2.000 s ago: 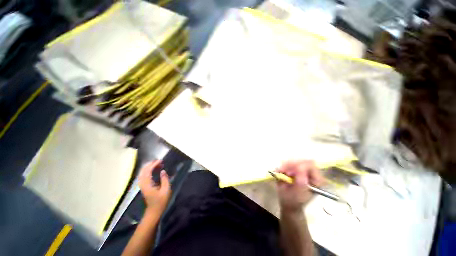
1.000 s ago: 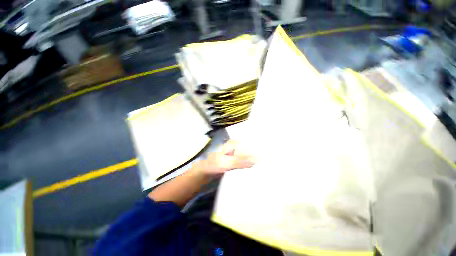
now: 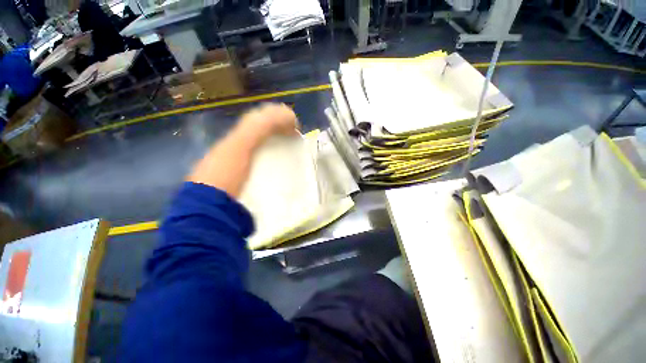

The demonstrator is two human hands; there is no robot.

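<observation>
My left hand [image 3: 265,131], blurred and in a blue sleeve, reaches over the far left part of a pale panel [image 3: 283,195] with yellow edging. Its fingers look curled at the panel's far edge, but the blur hides whether they grip it. The panel lies on the low shiny metal stand [image 3: 372,209], beside a tall stack of yellow-edged panels [image 3: 425,96]. More grey-beige panels [image 3: 581,213] with dark folded tabs lie on the wooden table at the right. My right hand is out of the picture.
The pale table's edge [image 3: 432,269] runs beside my lap. A thin pale pole or cord [image 3: 487,88] crosses in front of the stack. A metal-topped surface [image 3: 49,283] stands at lower left. Cartons [image 3: 218,74] and machines are at the back.
The view has swung left. My left hand has moved from the large panel near my lap out to the stand's panel. The large panel now lies at the right. My right hand, seen earlier with the pen-like tool, is gone from view.
</observation>
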